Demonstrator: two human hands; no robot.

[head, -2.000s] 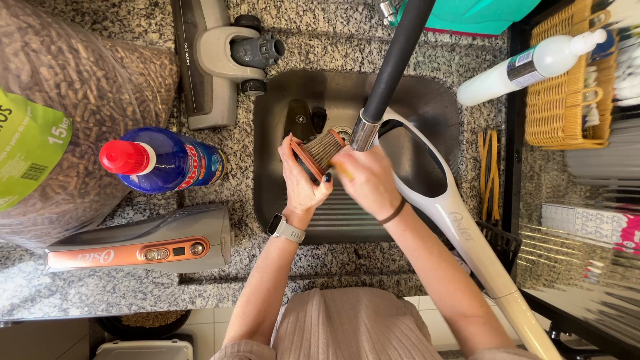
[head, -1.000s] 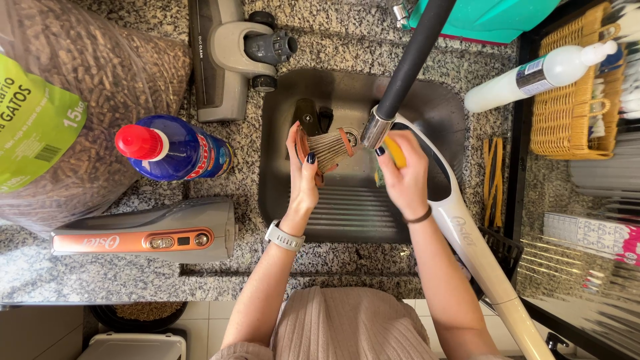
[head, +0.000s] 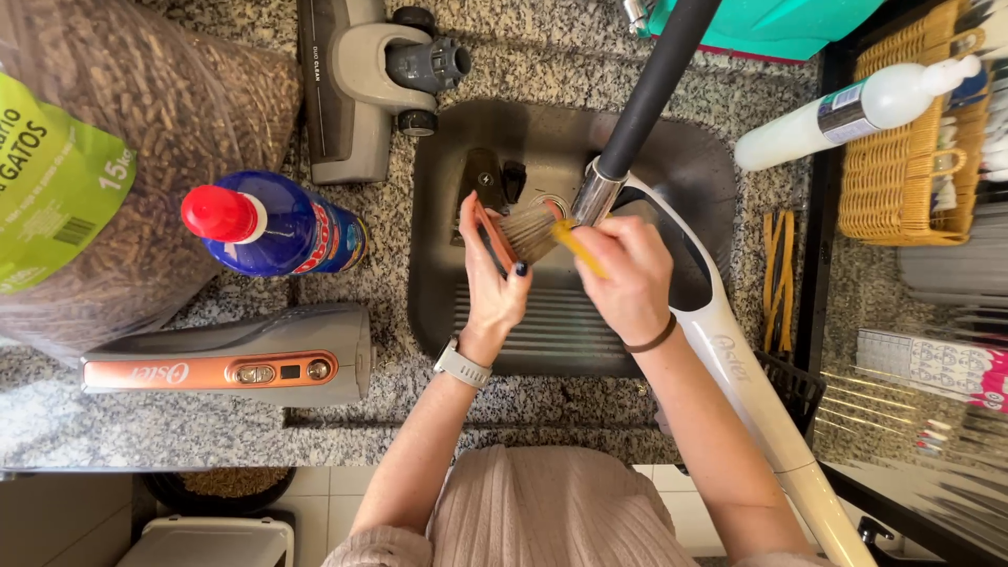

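Observation:
Over the sink, my left hand (head: 494,287) holds a pleated vacuum filter (head: 529,230) with an orange rim, tilted toward the right. My right hand (head: 630,276) grips a yellow-handled tool (head: 581,248), its end close to the pleats; what its working end is like is hidden. The metal-tipped black faucet spout (head: 596,193) hangs just above my right hand. A dark part with a lightning mark (head: 482,177) lies in the metal sink (head: 543,358), partly behind my left hand. A white Oster vacuum handle (head: 728,354) leans across the sink's right side.
Left of the sink are a grey floor head (head: 350,87), a blue bottle with a red cap (head: 268,224), a grey and orange vacuum body (head: 228,366) and a bag of pellets (head: 181,87). On the right are a white bottle (head: 835,118) and a wicker basket (head: 906,173).
The filter has been turned in my left hand. My right hand, holding the yellow tool, has shifted and its yellow end now sits beside the pleats.

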